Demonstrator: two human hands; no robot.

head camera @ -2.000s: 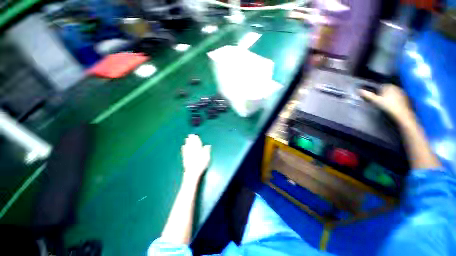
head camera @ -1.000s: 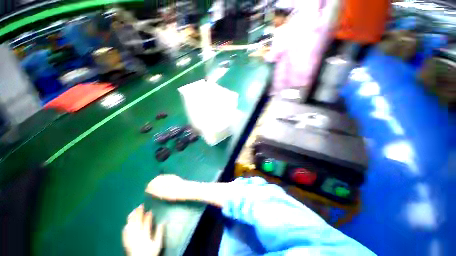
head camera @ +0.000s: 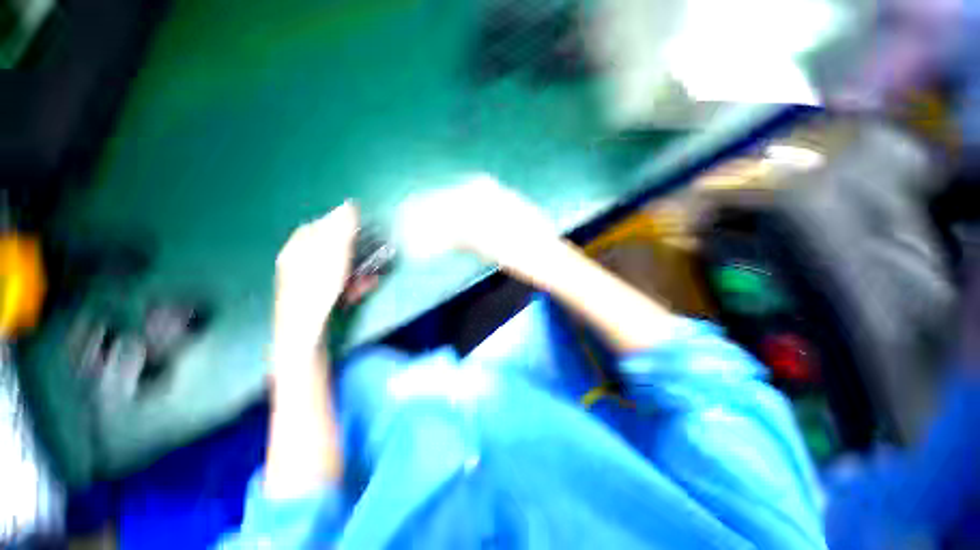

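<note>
The frame is strongly blurred. My left hand [head camera: 317, 252] is over the green bench [head camera: 269, 118] near its front edge. A small dark round part [head camera: 368, 266] with a pale streak shows at its right side, between my hands; whether the left hand grips it cannot be told. My right hand [head camera: 457, 220] is just right of that part over the bench, apart from the left hand. Its fingers are washed out by glare, so its hold cannot be told.
Blurred dark and pale parts [head camera: 145, 338] lie at bench left. A dark group of parts [head camera: 532, 41] is at the back, beside the white carton [head camera: 741, 54]. The press [head camera: 870, 269] with green and red buttons stands right. A dark long pad [head camera: 81, 97] is upper left.
The view has swung down and left. My right hand has gone from the press to the bench beside my left hand. A dark part now shows between my hands.
</note>
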